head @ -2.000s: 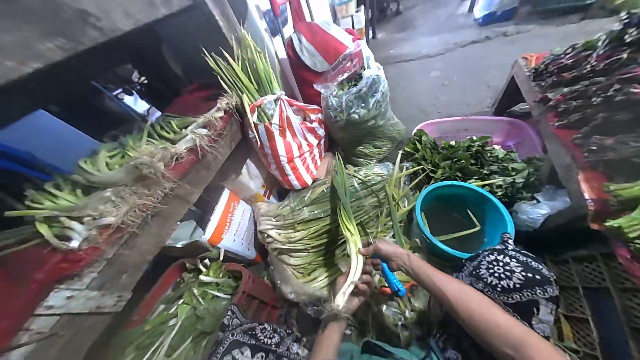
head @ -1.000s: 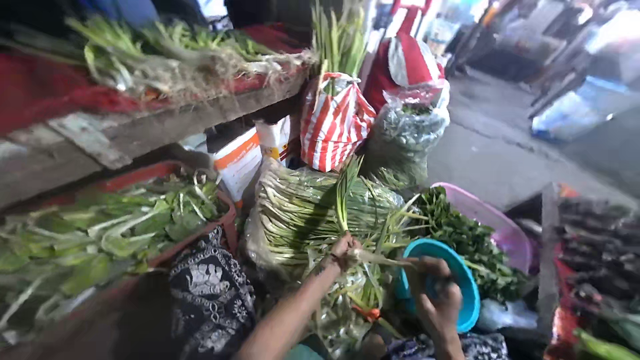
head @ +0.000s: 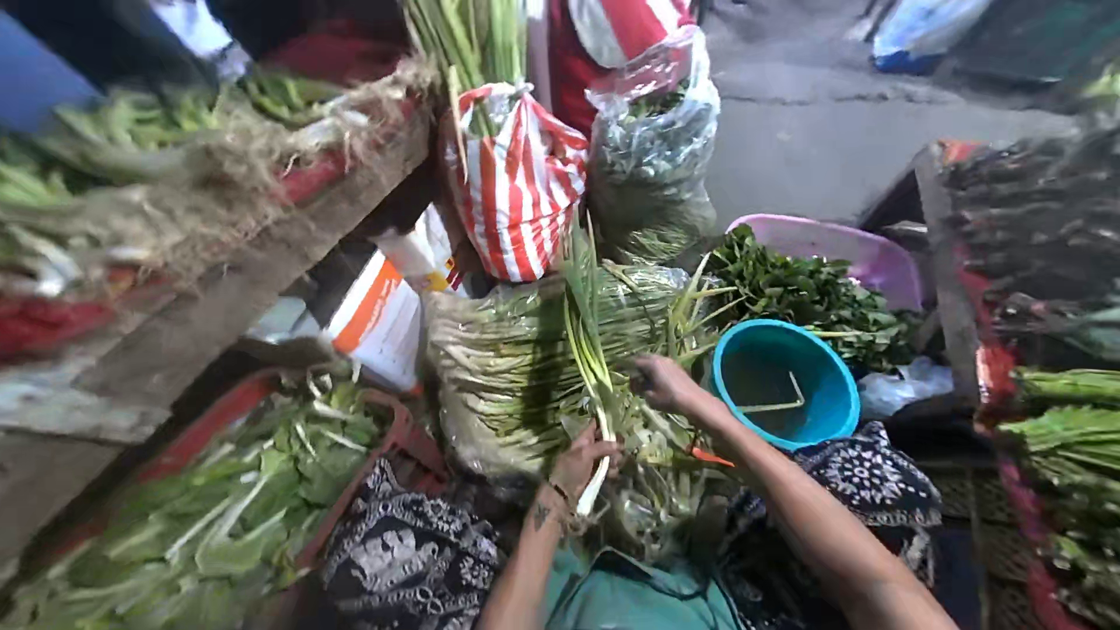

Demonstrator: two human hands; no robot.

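Observation:
My left hand (head: 584, 461) grips a bunch of green onions (head: 588, 350) near its white lower stalks, the leaves pointing away from me. To the right of the bunch is my right hand (head: 658, 382), blurred, over loose leaves; whether it holds anything cannot be told. Under and behind the bunch lies a large pile of green onions in clear plastic (head: 499, 376). Near my right forearm is an orange-handled tool (head: 711, 457), mostly hidden. A turquoise basin (head: 724, 350) with water and a bent stalk stands to the right.
Leafy greens fill a red crate (head: 402, 429) at left, below a wooden shelf (head: 262, 262) of rooted vegetables. Ahead stand a striped bag (head: 516, 192) and a clear bag of greens (head: 656, 166). A pink tub (head: 831, 232) of leaves and a produce stand (head: 949, 219) are at right.
My right hand has moved from over the turquoise basin to beside the onion bunch. The blue-handled tool seen by it two seconds ago is not visible now. The view has swung.

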